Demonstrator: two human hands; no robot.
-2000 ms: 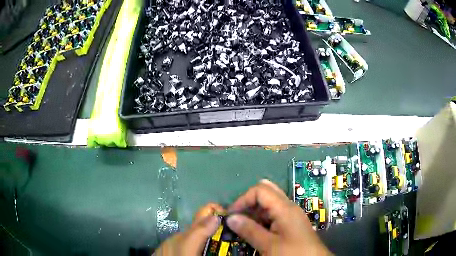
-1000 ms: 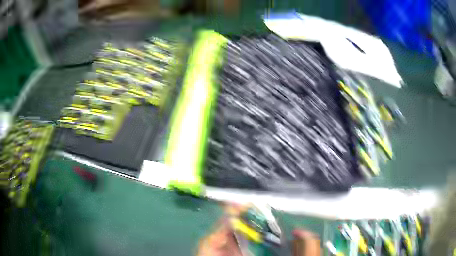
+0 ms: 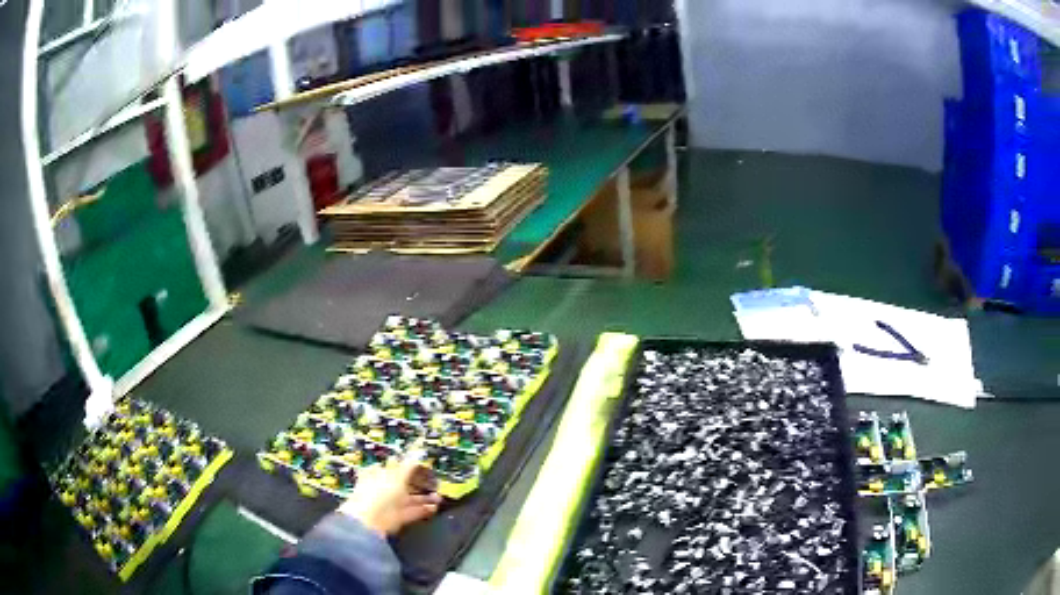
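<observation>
My left hand reaches in from the bottom left in a dark blue sleeve. Its fingers are on the end of a power supply board at the near edge of the block of taped units. The fingers partly hide the board's end. The block has yellow edges and lies on a black mat. My right hand is not in view. A black parts tray holds a heap of small black-and-silver parts.
A yellow-green bundle lies between mat and tray. Another taped block is at far left. Untaped units are right of the tray. White paper with dark-handled cutters lies behind. Stacked flat sheets and blue bins stand beyond.
The view has swung up and left. My left hand has moved from the bench front to the taped block with the board. My right hand has left the picture.
</observation>
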